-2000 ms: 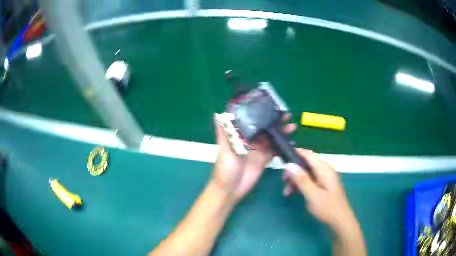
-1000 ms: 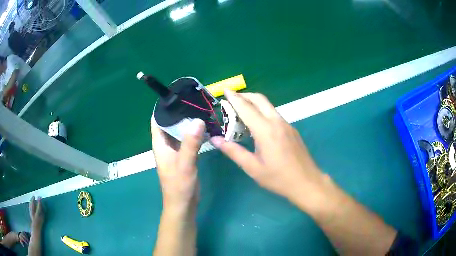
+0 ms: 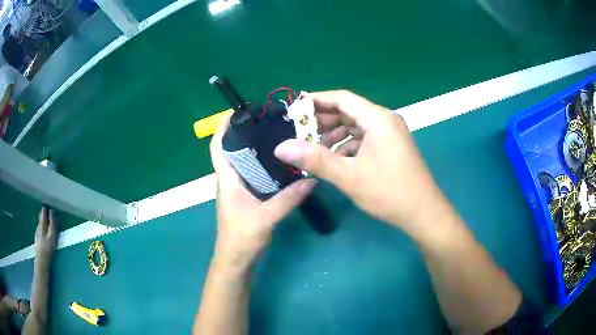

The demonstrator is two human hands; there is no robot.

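My left hand (image 3: 245,209) holds the microphone body (image 3: 264,144), its wide black core with a silver-grey striped shell on the near side. The thin neck (image 3: 229,93) points up and left, with a pale tip. The black handle (image 3: 316,214) sticks out down and right below the hands. My right hand (image 3: 366,150) holds the curved control panel (image 3: 304,121) by thumb and fingers, white inner face with brown-gold holes showing, beside the open right side of the body. Red lead wires (image 3: 281,93) loop between body and panel.
A gold trim ring (image 3: 98,258) and a yellow and black tool (image 3: 87,313) lie on the bench at left. A blue bin (image 3: 530,196) of rings is at right. A yellow cylinder (image 3: 212,124) is behind my left hand. Another person's arm (image 3: 42,275) is at far left, below a pale post (image 3: 59,193).
The body has turned, so the striped shell and the handle now show. The panel, in my right hand, is raised and its holed inner face is visible. The white and black item at left is mostly hidden.
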